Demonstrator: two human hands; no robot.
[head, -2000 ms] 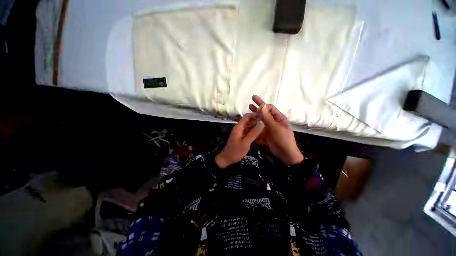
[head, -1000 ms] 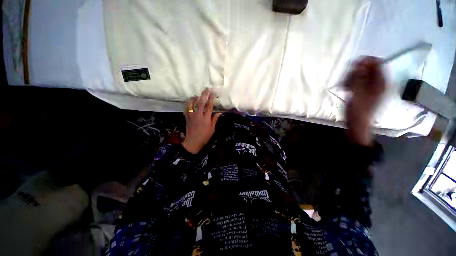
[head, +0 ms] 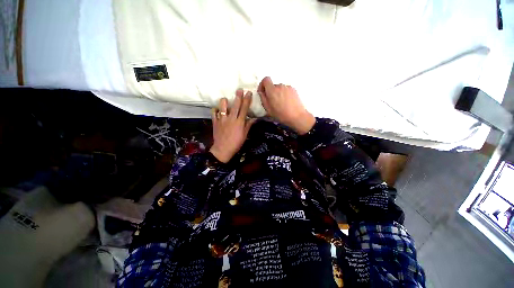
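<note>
The cream cloth piece [head: 186, 42] lies on the white-covered table, its near part washed out by bright light. A dark woven label [head: 151, 72] is on the cloth at the left. My left hand [head: 230, 126] rests at the table's near edge, fingers spread with the tips on the cloth. My right hand [head: 286, 105] is just right of it, fingers curled with the tips at the cloth near the edge. Whether those fingertips pinch the cloth cannot be told.
The dark pressing block [head: 338, 1] is cut off at the top. A grey bar with a dark end [head: 486, 107] lies at the right edge. A thin dark item [head: 499, 15] is far right. A brown curved ruler [head: 20, 45] lies far left. Pale bags [head: 42, 236] stand below left.
My right hand has come from the right side of the table to beside my left hand. My left hand stays at the near edge. The view has shifted, and the cloth looks brighter.
</note>
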